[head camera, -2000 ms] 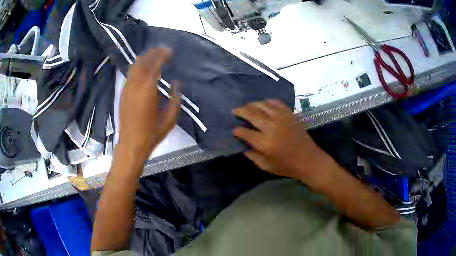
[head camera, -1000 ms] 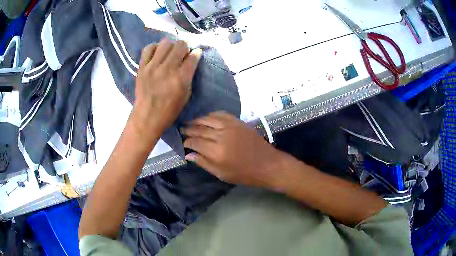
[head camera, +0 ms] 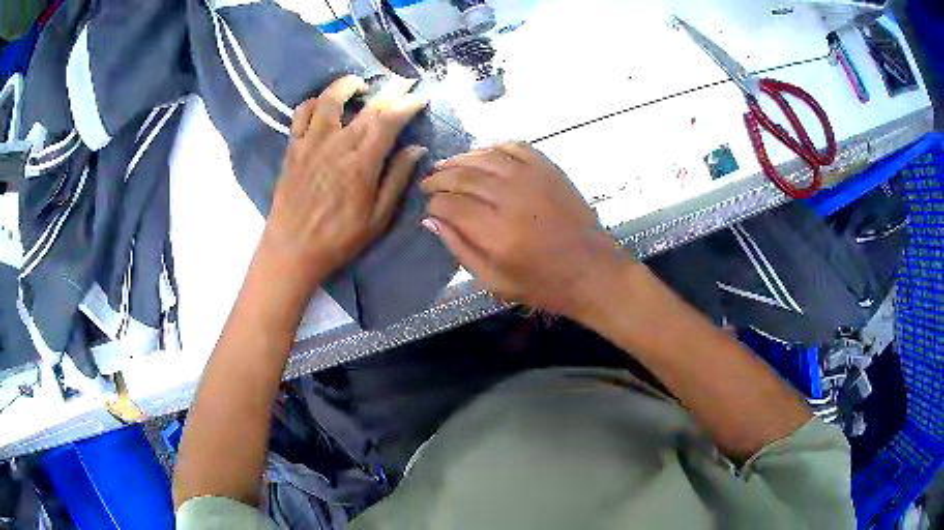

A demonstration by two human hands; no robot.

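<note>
A dark grey striped panel lies on the white machine table under both hands. Two white lines run along its upper left part. My left hand rests on the panel with its fingertips near the presser foot area, in bright light. My right hand is at the panel's right edge, fingers bent together, thumb tip showing. Its fingertips are close to my left thumb. Whether either hand pinches the cloth cannot be told. The cloth edge between the hands is partly hidden.
Red-handled scissors lie right of the machine. A sewn pile covers the table's left. Striped cut pieces hang below the table edge at right, beside a blue basket. Another blue container is at lower left.
The panel was turned and drawn leftward, its right end no longer stretched out across the table. Since a second ago, my right hand has moved up and right, nearer the machine; my left hand stays nearly in place.
</note>
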